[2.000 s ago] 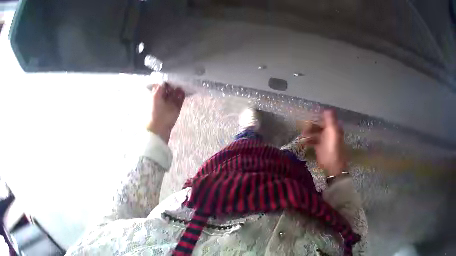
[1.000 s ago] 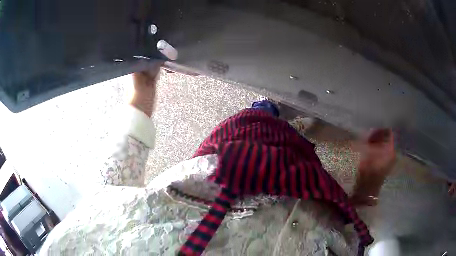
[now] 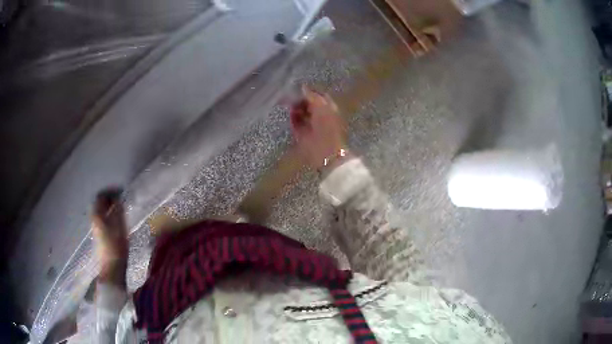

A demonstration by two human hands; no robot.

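Note:
A large grey housing panel (image 3: 194,74) curves across the upper left, with a small dark hole near its far end. Clear shiny plastic film (image 3: 151,191) runs along its near edge. My left hand (image 3: 111,225) is blurred at the lower left, against the near edge of the panel and film. My right hand (image 3: 318,126) is further along, beside the edge, with its fingers curled. Blur hides whether either hand grips the film or the panel edge.
A white roll (image 3: 503,180) lies at the right on the speckled grey floor (image 3: 396,144). Brown cardboard (image 3: 429,20) is at the top. A faded yellow line crosses the floor below my right hand. Glossy film or sheeting covers the housing's upper left.
The view has turned towards the right end of the housing, bringing the white roll and cardboard into view. My right hand now appears higher in the picture and my left hand lower.

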